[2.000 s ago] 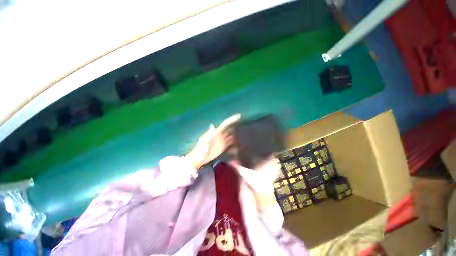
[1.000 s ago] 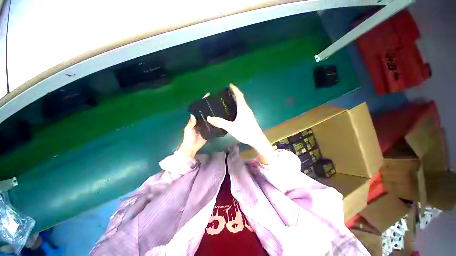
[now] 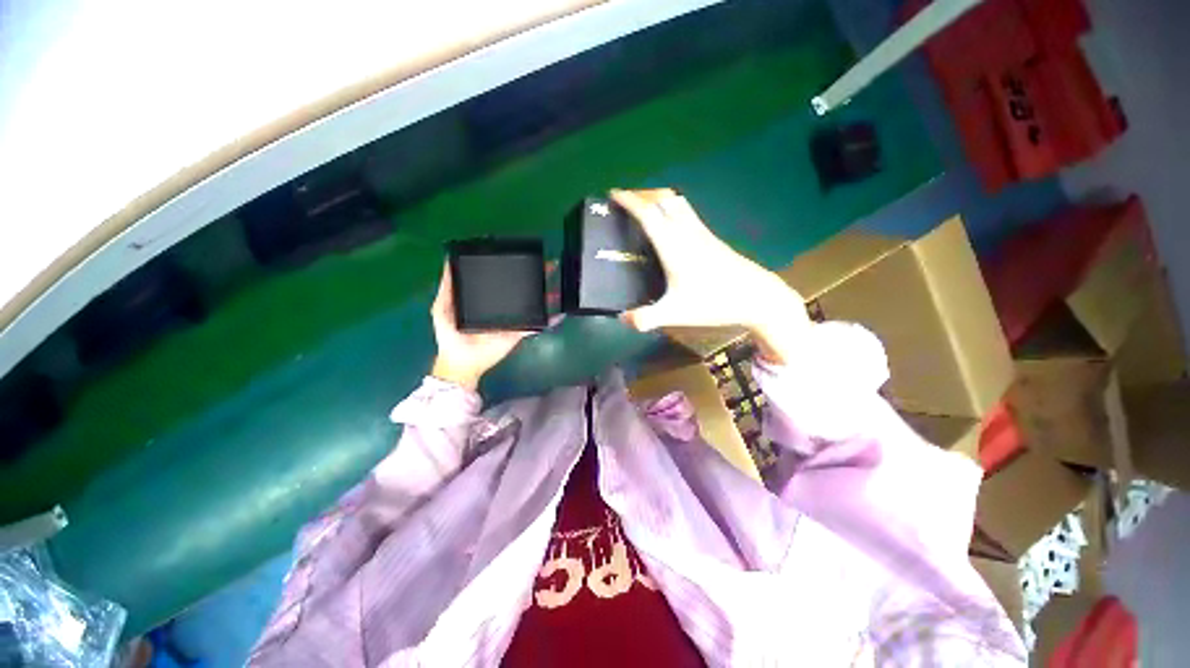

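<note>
My left hand (image 3: 457,333) holds a plain black square piece (image 3: 499,287) from its left side and below; its face looks recessed, like an open box or tray. My right hand (image 3: 692,268) grips a black product box (image 3: 608,261) with small pale lettering, from its right side. The two pieces are side by side with a narrow gap between them, above the green surface (image 3: 326,405). What lies inside either piece cannot be told.
An open brown carton (image 3: 907,320) with yellow-printed boxes (image 3: 745,392) stands at the right, partly behind my right arm. A loose black box (image 3: 846,153) sits at the back right. Dark boxes (image 3: 320,209) lie under the white shelf (image 3: 248,91). Red bags (image 3: 1018,98) are at the upper right.
The black pieces, held together in both hands a second ago, are now apart, one in each hand. My right hand has moved right and up, my left hand slightly left.
</note>
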